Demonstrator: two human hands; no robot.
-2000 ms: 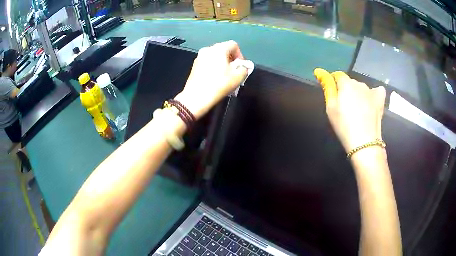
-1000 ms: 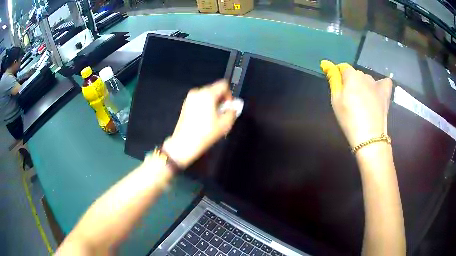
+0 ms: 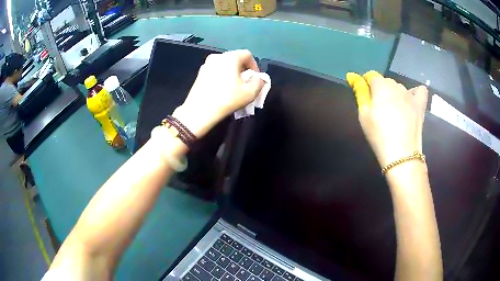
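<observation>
My left hand pinches a crumpled white tissue at the upper part of the hinge strip between the left side screen and the middle screen. The hand covers part of the left screen. My right hand, with yellow finger cots, rests at the top edge of the middle screen, its fingers bent over the edge. Its fingertips are partly hidden, and no separate object shows in it. The laptop, silver-grey with black keys, lies below the middle screen.
A yellow bottle and a clear bottle stand left of the screens on the green mat. Closed grey units lie behind at right, near a white strip. Stacked units and a person are farther left.
Since one second ago, my left hand has moved up along the hinge strip with the tissue, which now shows more spread out. My right hand stays at the top edge, nearly unmoved.
</observation>
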